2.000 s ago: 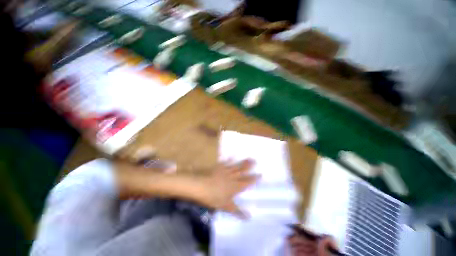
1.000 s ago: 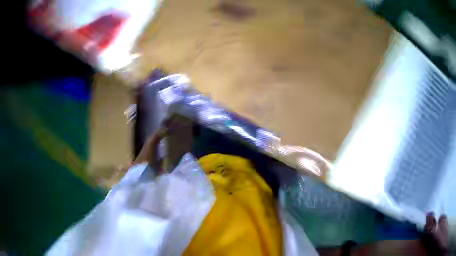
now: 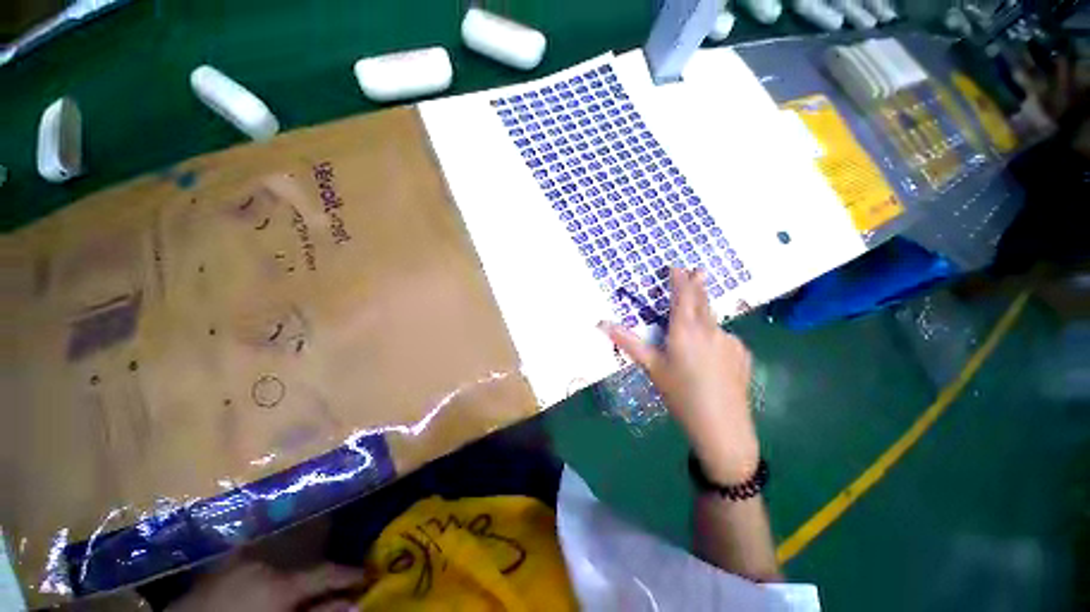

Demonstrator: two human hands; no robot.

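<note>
The label sheet (image 3: 628, 179), white with a dense grid of small dark labels, lies on the bench. My right hand (image 3: 705, 359), with a dark coiled band on the wrist, is over its near edge, thumb and fingers spread. A slim dark thing, possibly tweezers (image 3: 637, 306), shows between thumb and fingers; whether it is gripped is unclear. My left hand (image 3: 269, 586) is dim and partly cut off at the bottom edge, below the bench edge, and its fingers are hard to make out.
Cardboard work surface (image 3: 395, 263) under shiny film lies left of the sheet. White housings (image 3: 404, 74) sit on the green belt (image 3: 313, 60) beyond. A grey upright post (image 3: 684, 36) stands at the sheet's far edge. A yellow printed sheet (image 3: 846, 167) and blue item (image 3: 867, 285) are right.
The view has swung right, bringing the label sheet to the middle. My right hand now shows over its near edge. My left hand, earlier on a white sheet, is now low at the bottom.
</note>
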